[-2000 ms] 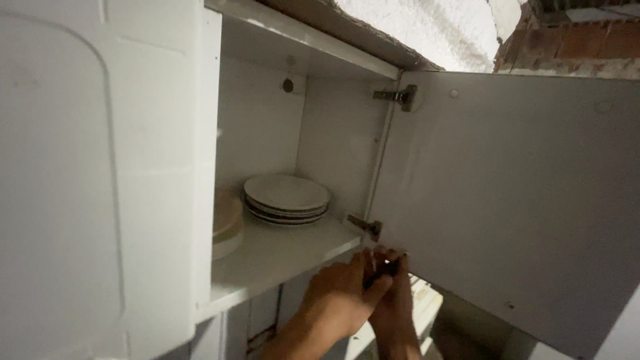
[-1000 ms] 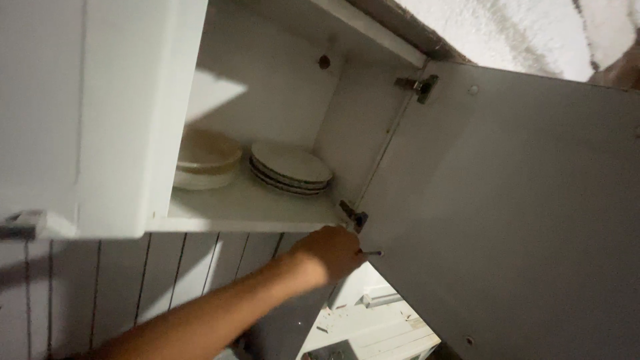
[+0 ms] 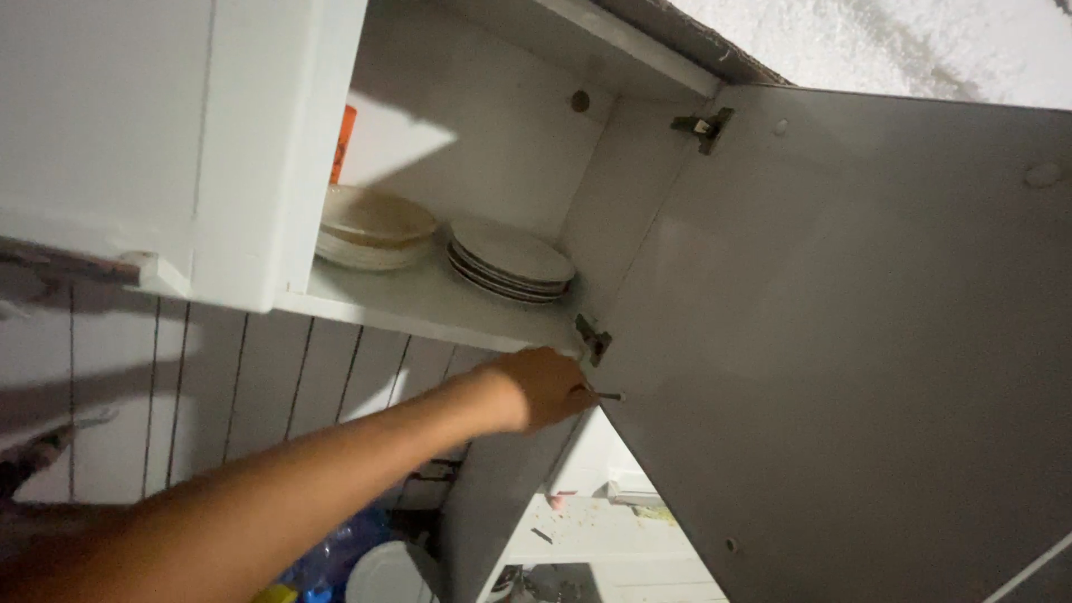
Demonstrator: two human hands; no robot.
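Note:
My left hand (image 3: 548,389) reaches in from the lower left and is closed around a thin metal piece (image 3: 610,395), whose end sticks out to the right. It could be a screw or a small tool; most of it is hidden in the fingers. The fist is at the lower front corner of a white wall cabinet (image 3: 419,314), just under the lower metal hinge (image 3: 594,339). An upper hinge (image 3: 705,128) joins the cabinet side to the open grey door panel (image 3: 837,293). My right hand is out of sight.
Inside the cabinet are a stack of plates (image 3: 511,255), stacked bowls (image 3: 377,222) and an orange item (image 3: 343,144). A white cabinet door (image 3: 126,151) is on the left. Below are dark-lined wall panels (image 3: 276,368), a round whitish lid or container (image 3: 389,574) and a littered white surface (image 3: 578,528).
Two hands were together below the lower hinge two seconds ago; now only my left hand shows there. The view has shifted and tilted, bringing the bowls further into sight.

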